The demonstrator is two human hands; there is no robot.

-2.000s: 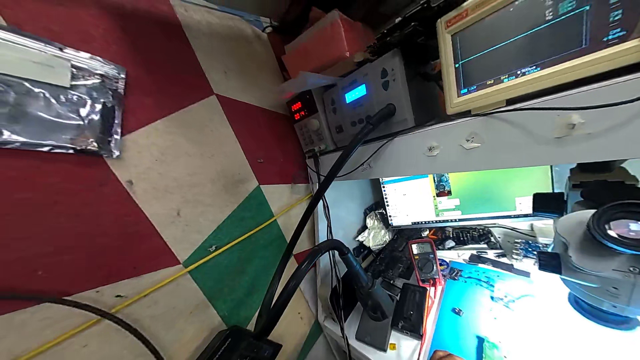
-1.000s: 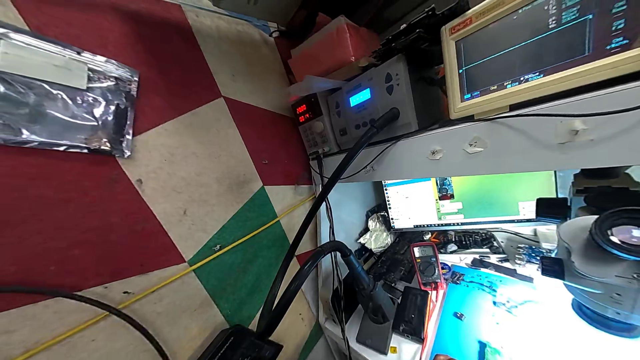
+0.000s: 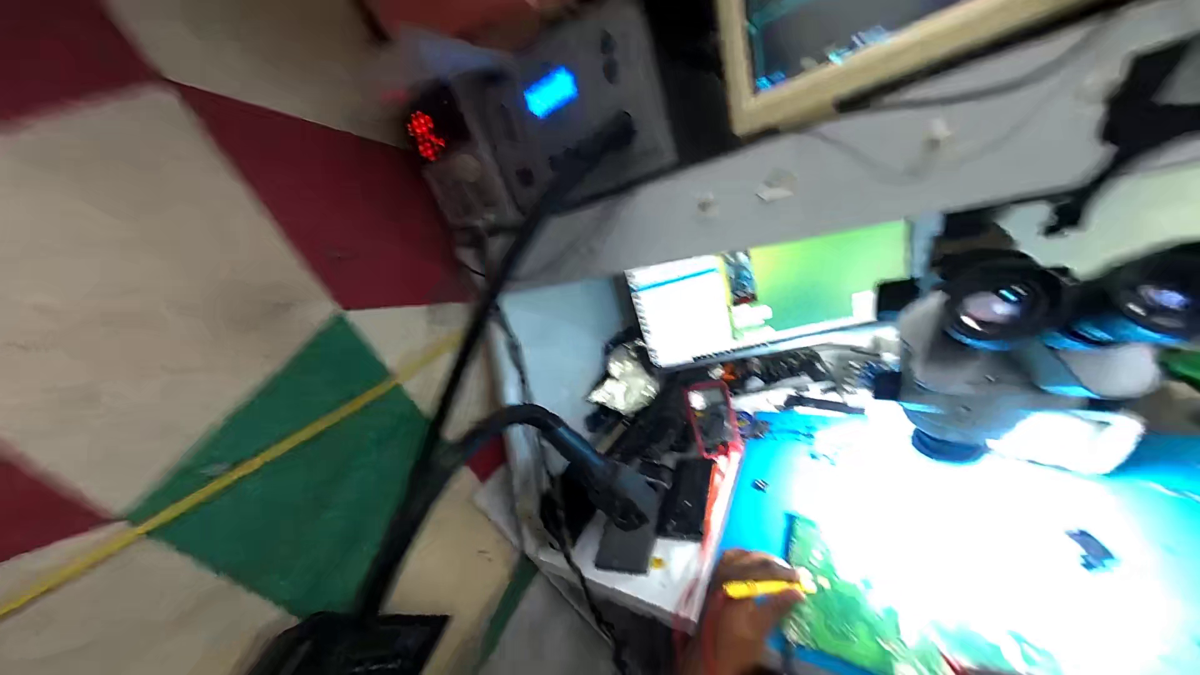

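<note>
At the lower edge, my left hand (image 3: 745, 609) is closed around a slim yellow tool (image 3: 764, 589), whose kind the blur hides. The tool's tip is over the left end of a green circuit board (image 3: 844, 614), which lies on a blue work mat (image 3: 764, 483). A stereo microscope (image 3: 975, 375) stands beyond the board. Left of the mat is a red-framed multimeter (image 3: 712, 420), with red leads running down toward my left hand. My right hand is not in view. Bright glare hides much of the mat.
A black hose (image 3: 502, 272) crosses from a bench unit (image 3: 581, 112); a black flexible arm (image 3: 572, 450) bends over the bench's left end. A monitor (image 3: 769, 291) stands under the shelf (image 3: 694, 206), which carries a framed display (image 3: 797, 98). A small dark part (image 3: 1090, 550) lies on the mat.
The view has swung to the right. My left hand with the yellow tool and more of the green board now show; earlier only a bit of a finger showed at the lower edge.
</note>
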